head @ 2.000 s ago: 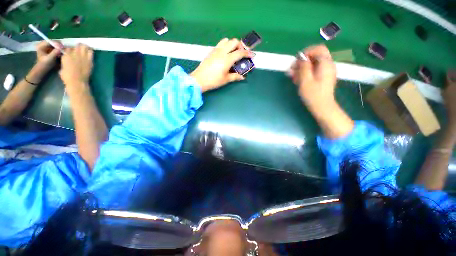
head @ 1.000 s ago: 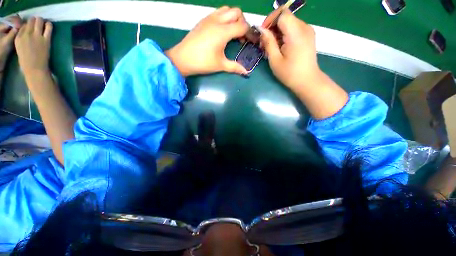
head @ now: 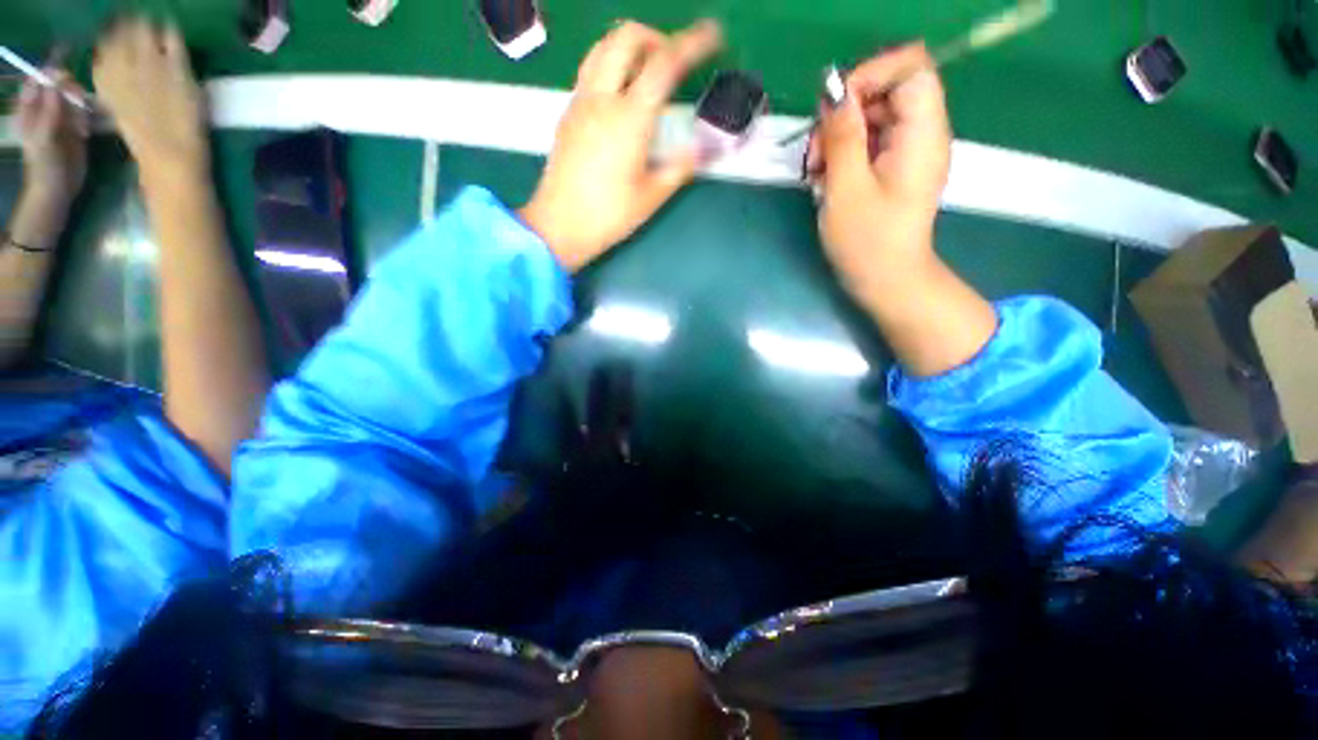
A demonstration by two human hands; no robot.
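A small square watch body (head: 731, 104) with a dark face and pinkish rim sits at the near edge of the green belt, by the white rail. My left hand (head: 614, 152) is just left of it, fingers apart and blurred, holding nothing that I can see. My right hand (head: 889, 181) is to the right of the watch body and grips a thin tool, possibly tweezers (head: 997, 29). Its pale end points up and right over the belt; a dark thin tip shows left of the fingers. A small whitish spot at my right fingertips is unclear.
More watch bodies (head: 1155, 68) lie on the green belt (head: 867, 20) beyond the white rail (head: 1041, 181). An open cardboard box (head: 1207, 311) and clear plastic bag (head: 1208, 470) are at right. A black flat rectangle (head: 301, 217) lies at left, beside a neighbour's hands (head: 145, 94) with a white pen-like tool.
The watch body that was between my hands is now at the rail and belt edge. My left hand has opened away from it. My right hand has moved slightly right, still with the tool.
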